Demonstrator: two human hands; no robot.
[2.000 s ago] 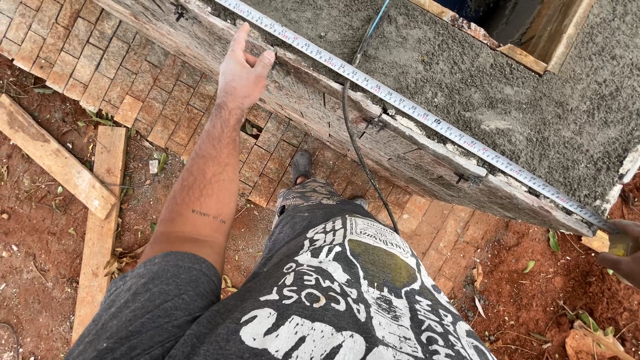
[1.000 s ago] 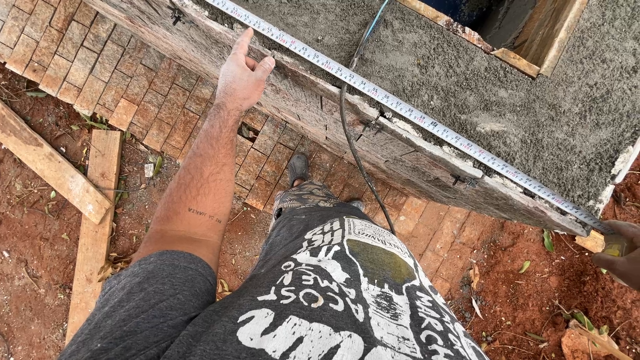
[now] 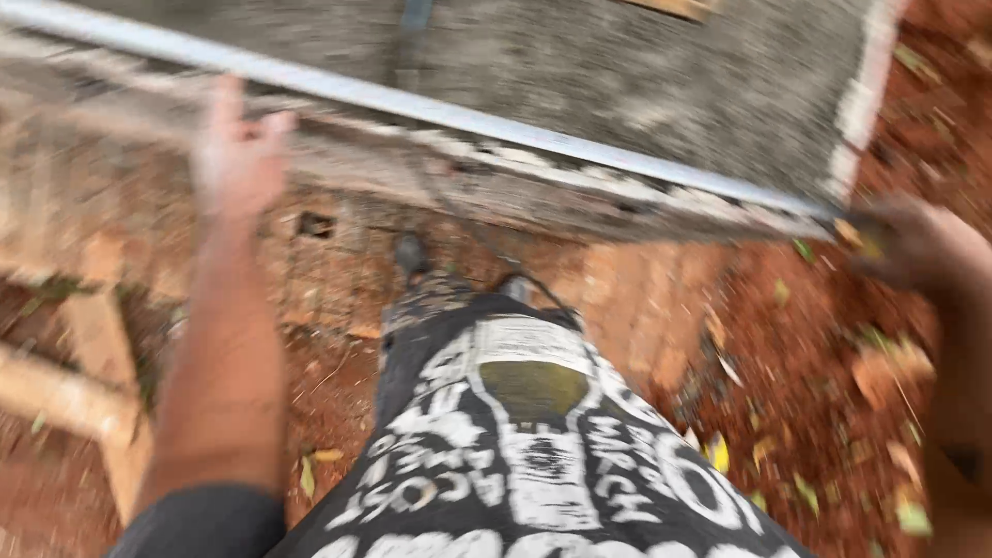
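Note:
A white tape measure blade [image 3: 465,115] runs slantwise along the edge of a grey concrete slab [image 3: 604,70]. My left hand [image 3: 242,155] is at the blade's lower side on the left, index finger pointing up to it and the thumb apart; nothing shows in its grip. At the slab's right corner, my right hand [image 3: 911,240] is closed around the tape's case, of which only a dark and yellowish part shows. The frame is blurred. The far left end of the blade lies outside the view.
Brick paving [image 3: 635,302] runs below the slab's side. Wooden boards [image 3: 66,395] lie crossed on red soil at the left. A dark cable [image 3: 535,283] hangs over the slab's edge. A wooden frame piece [image 3: 674,6] is at the top. Leaves litter the soil at right.
The view has turned and shifted right, bringing more of my right hand and forearm into sight. The tape remains stretched along the slab edge, with my left finger still by it.

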